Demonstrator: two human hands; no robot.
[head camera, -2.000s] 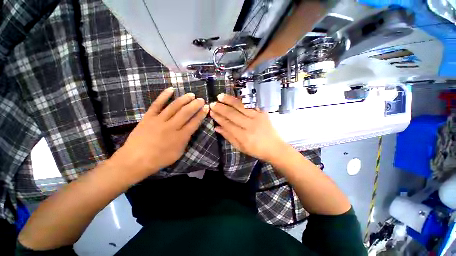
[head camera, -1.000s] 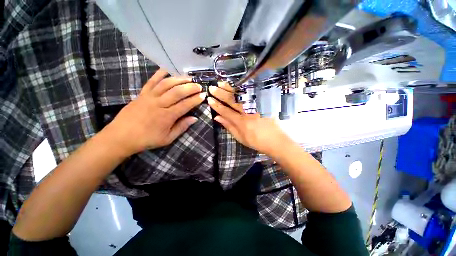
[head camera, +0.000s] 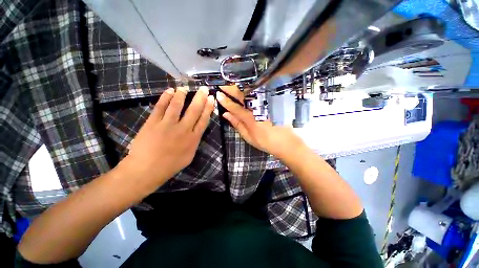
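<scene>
Black, grey and white plaid fabric (head camera: 58, 99) lies in folds over the machine table and down to the lap. A narrow black seam strip (head camera: 222, 152) runs down from the presser area. My left hand (head camera: 173, 131) lies flat on the fabric, fingers slightly spread, tips at the dark edge just below the wire guard (head camera: 238, 68). My right hand (head camera: 249, 123) rests on the fabric right of the strip, fingertips close to the left ones. The needle and presser foot are mostly hidden under the machine head (head camera: 178, 31) and fingertips.
The white machine base (head camera: 357, 125) extends right, with a small dark panel (head camera: 415, 109) at its end. Metal thread guides (head camera: 336, 73) stand right of the needle area. Blue bins (head camera: 438, 152), a fabric pile and a yellow-black floor line are at the right.
My left fingers have gone from bunched to straighter and spread on the fabric. The fabric under them has shifted, showing a dark horizontal band to the left. My right hand stays near the presser area.
</scene>
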